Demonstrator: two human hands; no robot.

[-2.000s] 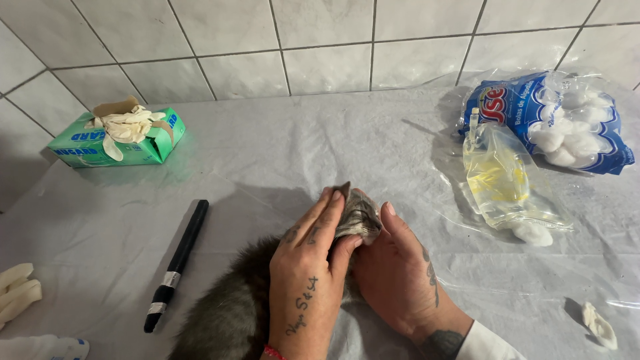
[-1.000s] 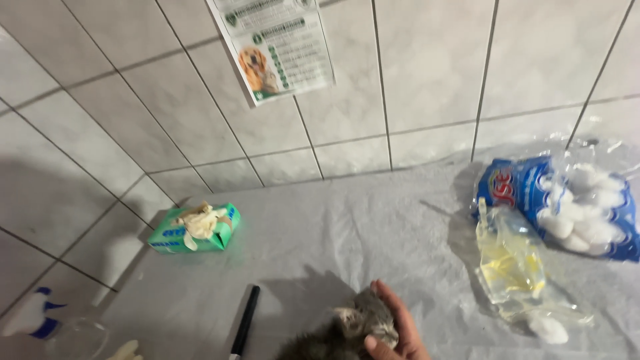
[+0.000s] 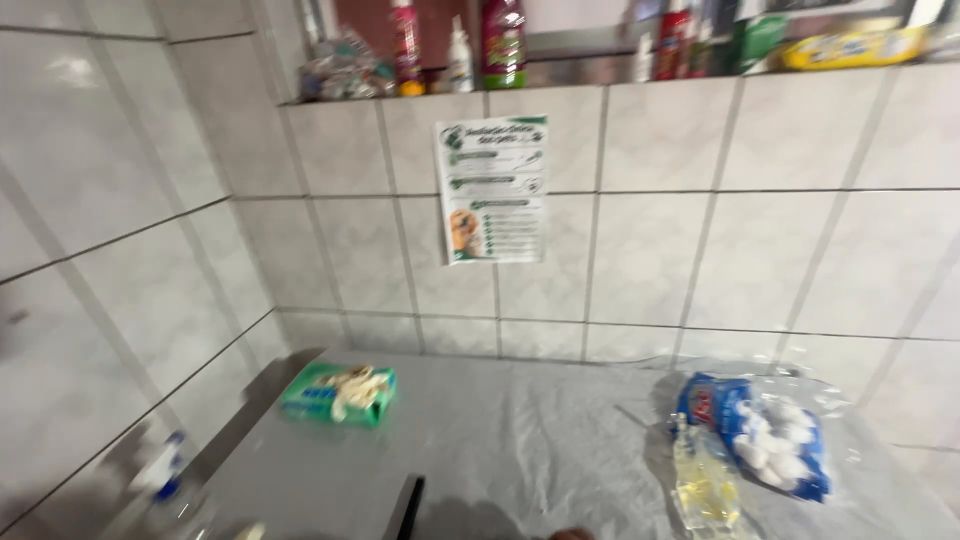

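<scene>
Only a blurred bit of a hand (image 3: 571, 534) shows at the bottom edge; which hand it is, and what it touches, cannot be told. The kitten is out of the frame. Left of that bit, a black pen-like object (image 3: 412, 506) lies on the grey table cover (image 3: 480, 420). Farther left and back sits a green glove box (image 3: 300, 397) with pale gloves (image 3: 360, 390) bunched out of its top. To the right are a blue bag of cotton balls (image 3: 776, 442) and, in front of it, a clear plastic bag with yellow liquid (image 3: 705, 487).
A spray bottle (image 3: 169, 480) stands at the lower left, by the tiled wall (image 3: 652, 255). A printed sheet with a dog picture (image 3: 495, 191) hangs on the back wall. Above it, a ledge holds several bottles (image 3: 504, 45) and a yellow packet (image 3: 855, 49).
The view has tilted up a lot. The kitten and my hands around its head, seen two seconds ago, have left the frame except for a bit of one hand.
</scene>
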